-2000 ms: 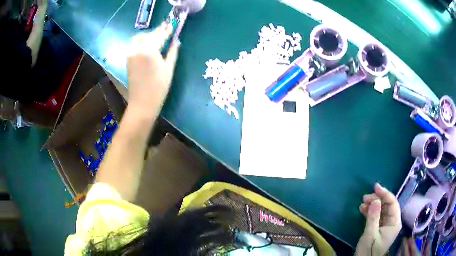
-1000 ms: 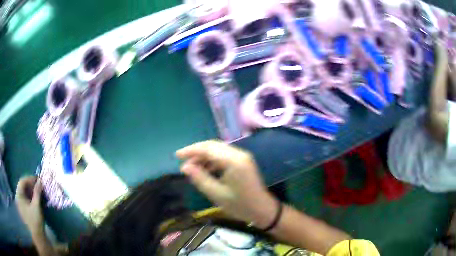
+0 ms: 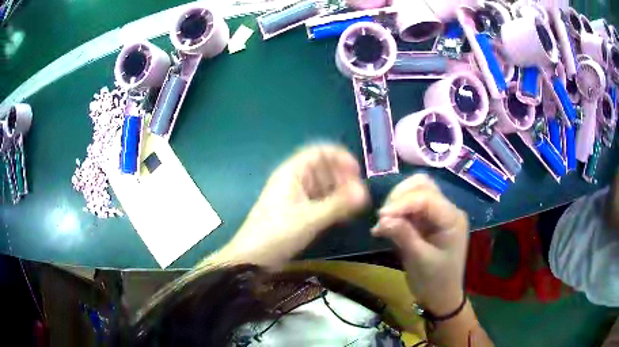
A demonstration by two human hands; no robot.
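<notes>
My left hand [image 3: 315, 186] is blurred, fingers curled, over the table's near side; I cannot tell if it holds anything. My right hand [image 3: 427, 227] is just right of it, thumb and fingertips pinched together; any small part there is too small to tell. The hands are close but apart. Beyond them a pink fan unit with a grey battery [image 3: 381, 139] lies on the green table. Two more units, one with a blue battery [image 3: 130, 144] and one with a grey battery [image 3: 167, 105], lie at left, the blue one's handle on a white card [image 3: 166, 210].
A heap of tiny pink parts [image 3: 98, 179] lies beside the card. Many fan units [image 3: 468, 101] crowd the right side. Set-aside units [image 3: 17, 149] lie far left. A white scrap [image 3: 239, 39] is near the far strip. Another person's sleeve [image 3: 587, 244] is at the right edge.
The view swung right, then partly back left. My left hand, earlier at a unit far left, has come to the middle beside my right hand. My right hand's fingers have closed to a pinch.
</notes>
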